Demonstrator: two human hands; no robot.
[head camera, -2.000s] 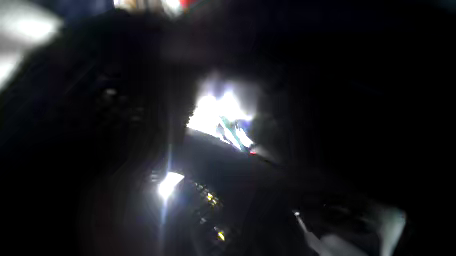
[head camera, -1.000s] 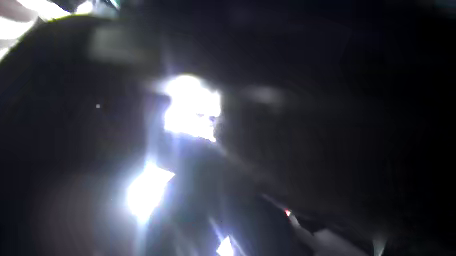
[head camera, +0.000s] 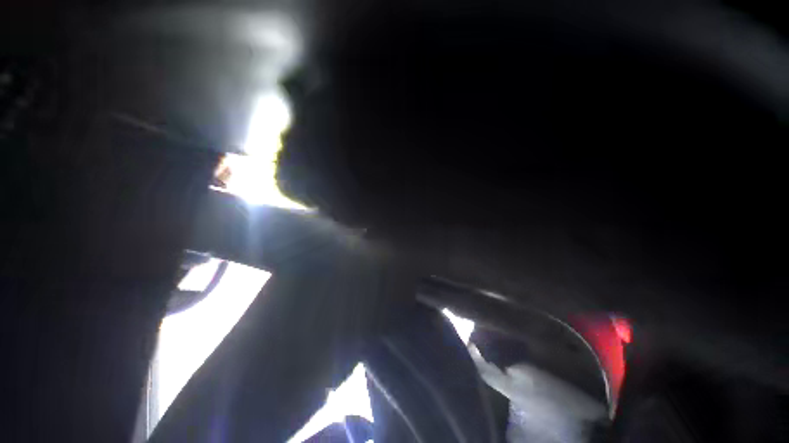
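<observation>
The view is mostly black and blurred, as if something dark covers much of the lens. No hand can be made out. A dark, dim form (head camera: 320, 320) runs down the middle and spreads into folds at the bottom; I cannot tell what it is. A blurred grey-white shape (head camera: 554, 394) lies at the lower right. A curved red thing (head camera: 610, 350) stands beside it, behind a thin dark curved edge. No sewing machine or cut piece can be identified.
Overexposed white patches show at the upper left centre (head camera: 264, 164), the lower left (head camera: 212, 320) and the bottom centre (head camera: 346, 402). A pale blurred band (head camera: 242, 39) crosses the top left. The right side is black.
The view has shifted. The central bright patch now shows further left and narrower, the lower-left patch is larger, and the curved red thing has come into view at the lower right.
</observation>
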